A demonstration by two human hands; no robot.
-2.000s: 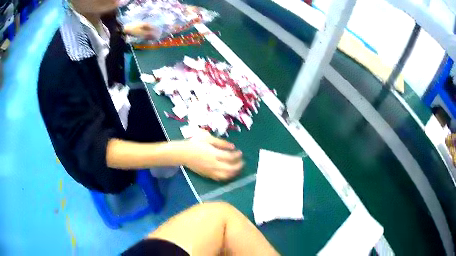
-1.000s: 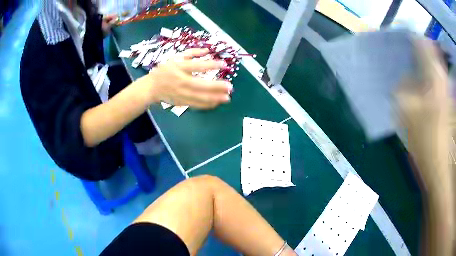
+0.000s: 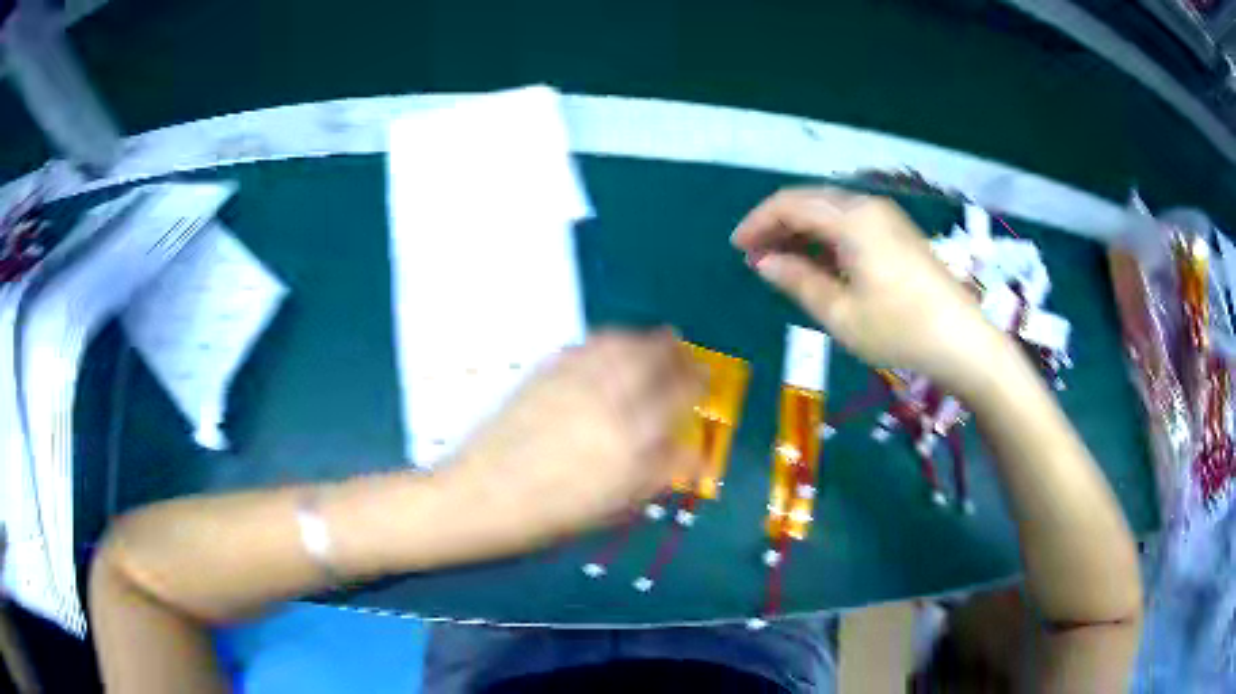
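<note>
My left hand (image 3: 610, 414), blurred, lies palm down over the left edge of a group of orange-taped pouch cells (image 3: 721, 407); its fingertips are hidden. To the right, a column of overlapped cells (image 3: 790, 468) has a white pad (image 3: 807, 358) on its far end. Red lead wires with tiny white connectors stick out towards me. My right hand (image 3: 813, 258) is raised above the mat beyond that column, fingers curled and blurred; nothing clear shows in it. A large white pad sheet (image 3: 481, 258) lies left of the cells, its near part behind my left hand.
A loose pile of white-faced padded cells (image 3: 1010, 278) with red wires lies at right, partly behind my right forearm. Clear bags with reddish contents (image 3: 1193, 353) are at the far right. White sheets with curled corners (image 3: 203, 319) lie at left. A pale rail (image 3: 678, 122) runs behind.
The view has swung from the neighbouring worker's place to the bench in front of me. The grey-white sheet raised by a hand at right is gone from sight. Both my hands now show over the mat.
</note>
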